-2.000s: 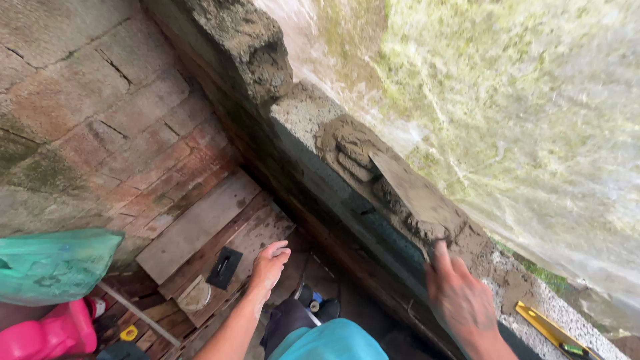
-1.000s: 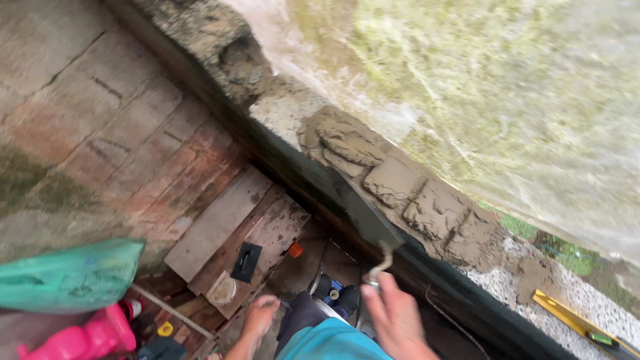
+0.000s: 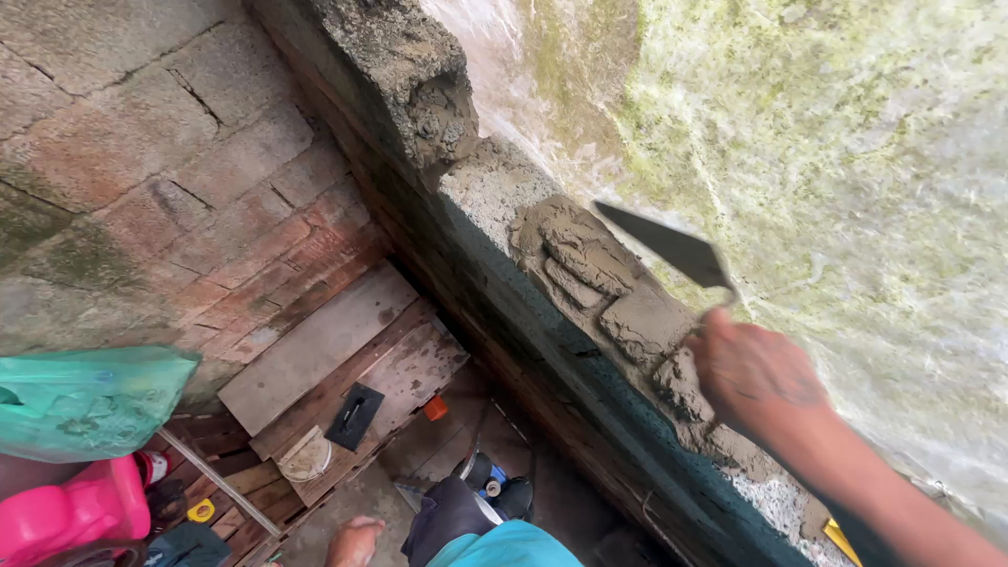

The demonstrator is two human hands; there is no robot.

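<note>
My right hand (image 3: 756,370) grips the handle of a pointed masonry trowel (image 3: 669,244), its blade aimed up and left over the far edge of a block wall. Below and left of the blade, wet mortar (image 3: 594,256) lies in thick ridged lumps along the wall top (image 3: 492,189). The forearm crosses the lower part of the wall top and hides some of it. My left hand (image 3: 354,542) hangs low at the bottom edge of the view, partly cut off, with nothing seen in it. Its fingers look curled, but how far is not plain.
Wooden boards (image 3: 315,346) below carry a black plastic float (image 3: 354,416) and a round container (image 3: 305,455). A green plastic bag (image 3: 94,398), a pink plastic object (image 3: 79,508) and a yellow tape measure (image 3: 201,510) lie at left. A yellow level (image 3: 841,542) rests at lower right. A mossy surface (image 3: 827,157) borders the wall.
My right hand has swung the trowel from the wall's near side to above its far edge. Two seconds ago its blade lay on the mortar. My left hand has moved lower in view.
</note>
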